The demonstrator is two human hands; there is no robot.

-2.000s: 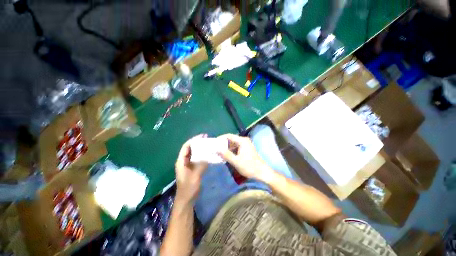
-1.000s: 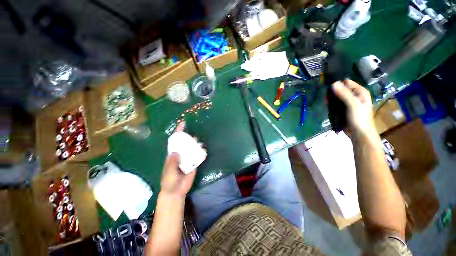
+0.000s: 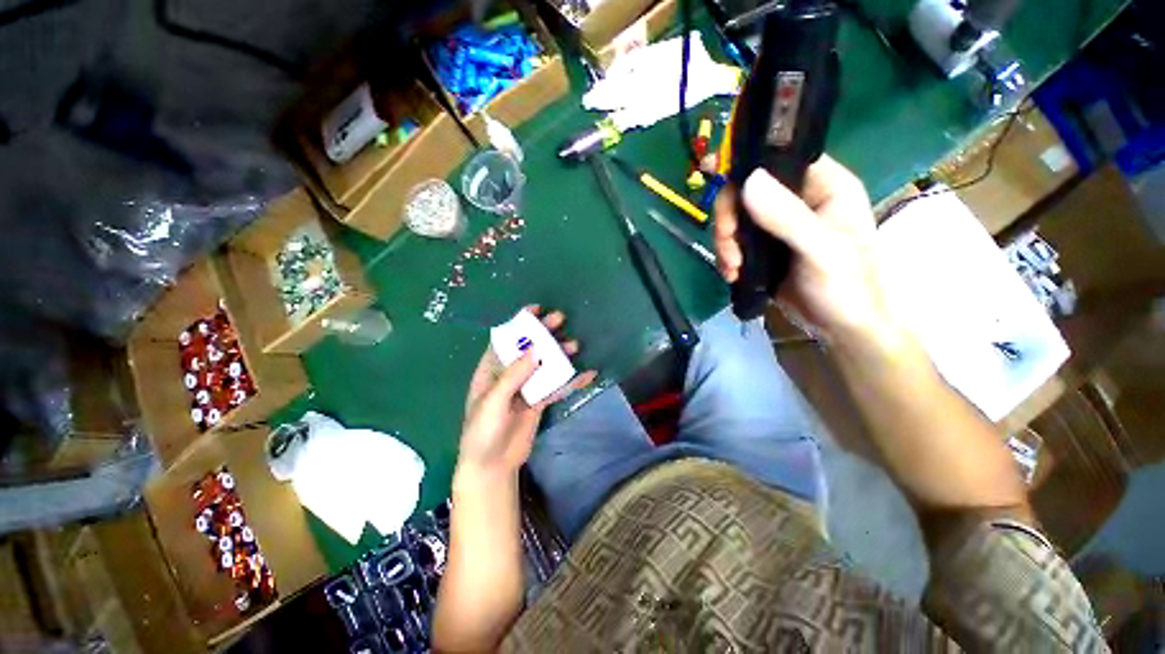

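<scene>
My left hand (image 3: 501, 415) holds a white device housing (image 3: 535, 362) above the front edge of the bench. The housing is closed on the side in view and has a small dark round opening, with my thumb beside it. My right hand (image 3: 818, 243) is shut around a large black electric screwdriver (image 3: 782, 121), raised above the bench to the right of the housing and apart from it. Its upper end is cut off by the top of the picture.
A hammer (image 3: 649, 275), a yellow-handled screwdriver (image 3: 673, 198), a screw tub (image 3: 432, 208) and a clear cup (image 3: 492, 180) stand or lie on the green bench (image 3: 383, 390). Cartons (image 3: 288, 335) line the left and back. A white box (image 3: 965, 300) is at right.
Since one second ago, my right hand has brought the black screwdriver up and leftward, nearer the housing. The housing has turned in my left hand and shows its dark opening. The camera view has shifted.
</scene>
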